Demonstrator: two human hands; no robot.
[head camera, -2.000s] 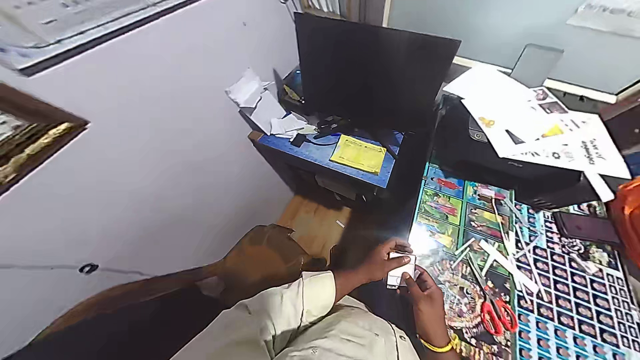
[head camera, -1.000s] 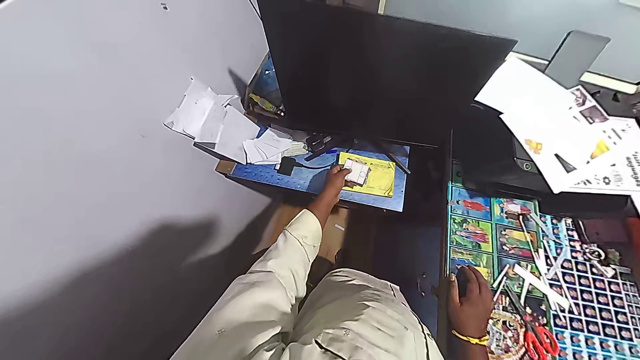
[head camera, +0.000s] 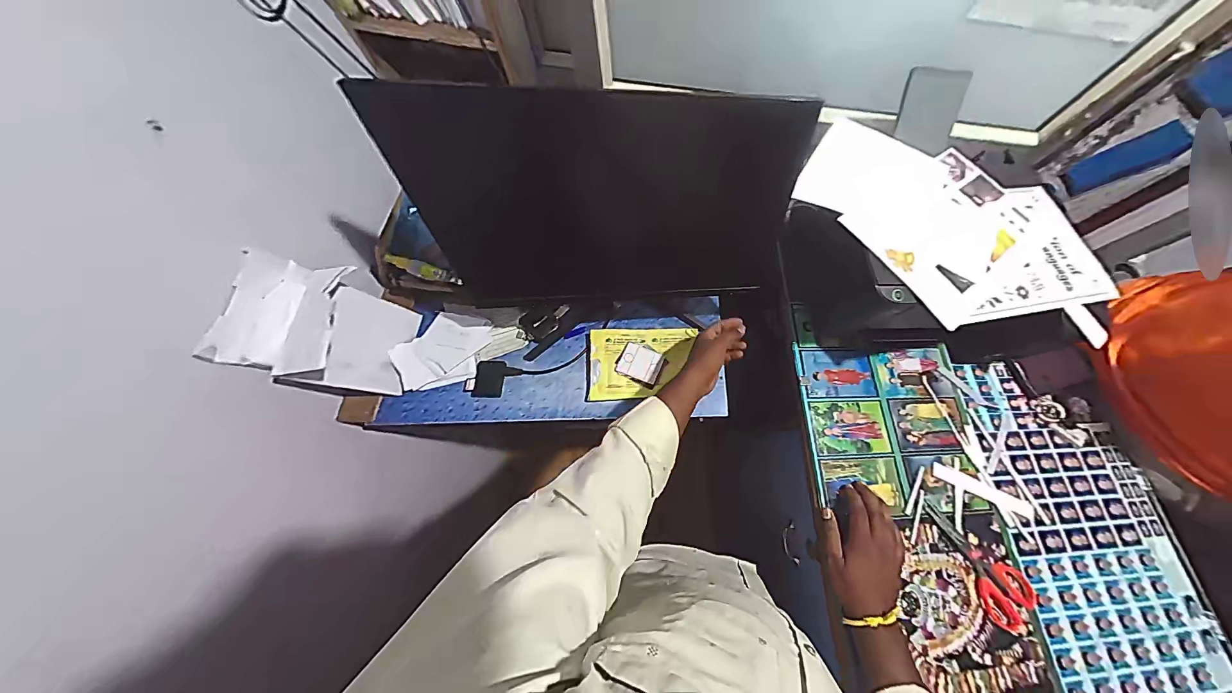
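Note:
My left hand (head camera: 713, 354) reaches out over the right end of the blue desk top (head camera: 539, 397), its fingers extended and holding nothing. Just left of it, a small stack of white cards or photos (head camera: 640, 364) lies on a yellow printed sheet or packet (head camera: 608, 381). My right hand (head camera: 866, 558), with a yellow band at the wrist, lies palm down at the left edge of the picture-covered counter. Something dark shows under its fingers; what it is cannot be told. Red-handled scissors (head camera: 1004, 595) lie to its right among paper strips (head camera: 982, 491).
A black monitor (head camera: 597, 192) stands behind the blue desk top. White papers (head camera: 371, 337) and a black cable adapter (head camera: 489, 379) lie at its left. Printed sheets (head camera: 943, 231) cover a black printer (head camera: 833, 274). An orange item (head camera: 1174, 375) is at the far right.
My left hand has let go of the white stack, now on the yellow sheet, and moved right of it. Two seconds ago both hands held a white item together; my right hand has since moved onto the counter.

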